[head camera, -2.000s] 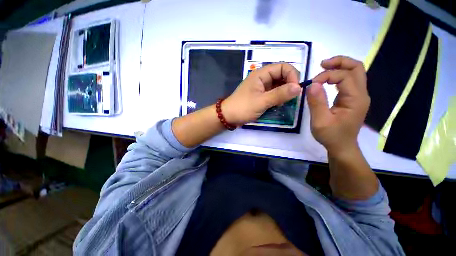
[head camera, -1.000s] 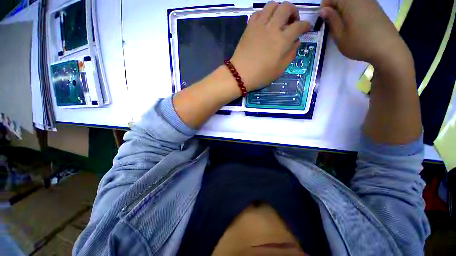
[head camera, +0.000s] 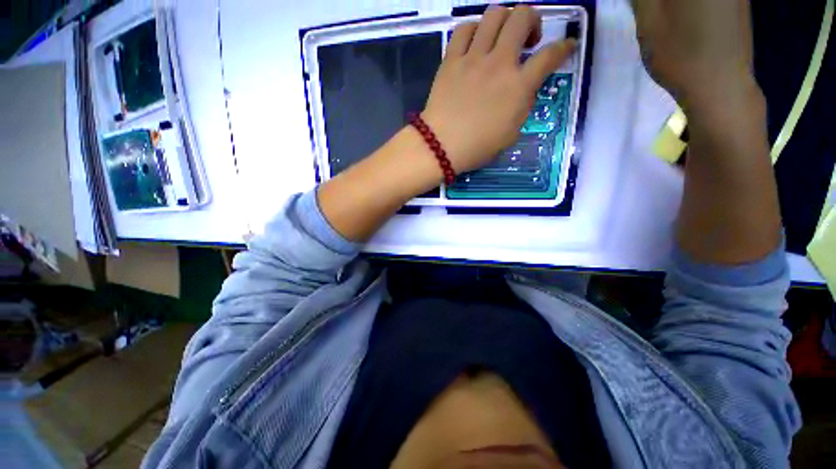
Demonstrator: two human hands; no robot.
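Observation:
A white calculator housing lies open on a black positioning jig. Its left half holds a plain dark panel; its right half holds a green circuit board. A small black adhesive piece sits at the housing's top right corner. My left hand rests over the upper right half, one finger stretched toward that corner; it covers part of the display area. My right hand is at the top edge, right of the housing, partly cut off, fingers out of the picture.
Waiting units with green boards lie at the left, beside grey board sheets. Black adhesive sheet strips with pale yellow liner lie at the right. Cardboard is below left, under the bench edge.
My right hand has brought the small black piece to the housing's top right corner, let it go and moved up and right. My left hand has moved up onto the housing.

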